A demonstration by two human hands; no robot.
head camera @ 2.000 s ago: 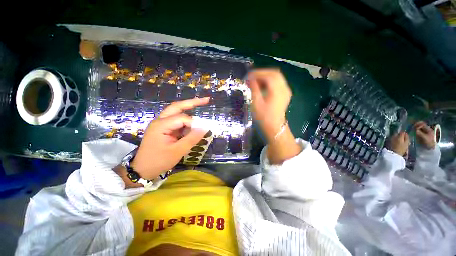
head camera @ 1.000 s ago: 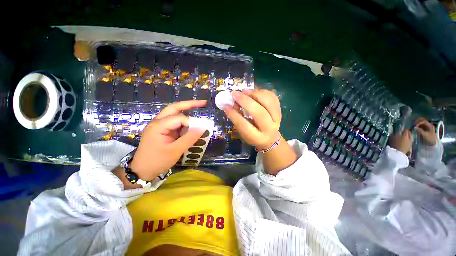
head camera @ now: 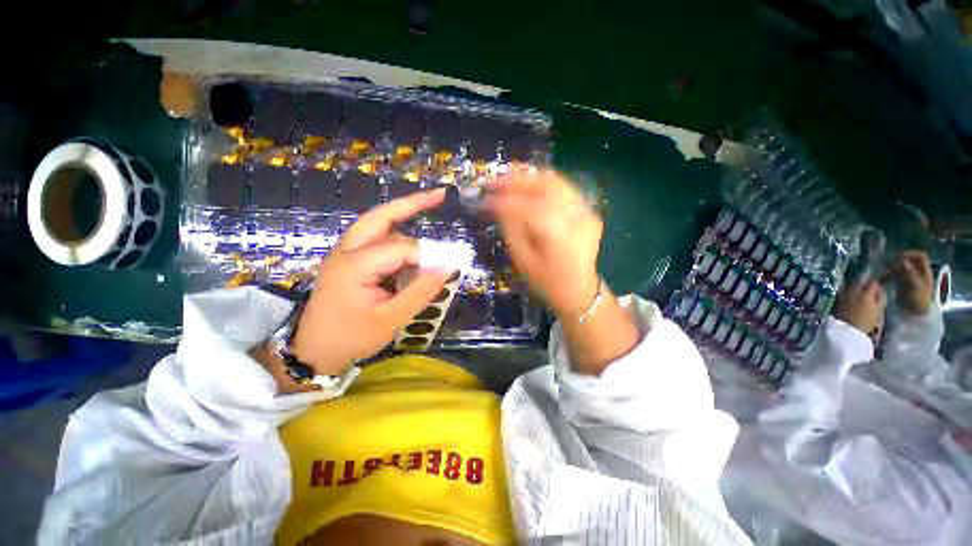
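Observation:
A clear blister tray (head camera: 197, 219) holds rows of dark modules (head camera: 272, 187) with gold flex tails (head camera: 320, 151). My left hand (head camera: 368, 283) is over the tray's lower middle and holds a liner strip (head camera: 426, 320) with dark discs under the thumb; its index finger points right. My right hand (head camera: 549, 235) is blurred over the tray's right part, its fingertips close to my left index fingertip. A small pale-grey piece (head camera: 471, 193), apparently an adhesive pad seen nearly edge-on, is at the right fingertips. The modules under both hands are partly hidden.
A sticker roll (head camera: 80, 203) lies left of the tray. A tan piece (head camera: 179, 94) is at the tray's top left corner. A pale strip (head camera: 309, 66) runs behind it. At right are a tilted tray of dark parts (head camera: 746, 299) and a coworker's hands (head camera: 879, 293).
My right hand came back from the tray's right edge with a white-faced disc, then moved slightly up; the disc's broad white face no longer shows. My left hand has barely moved.

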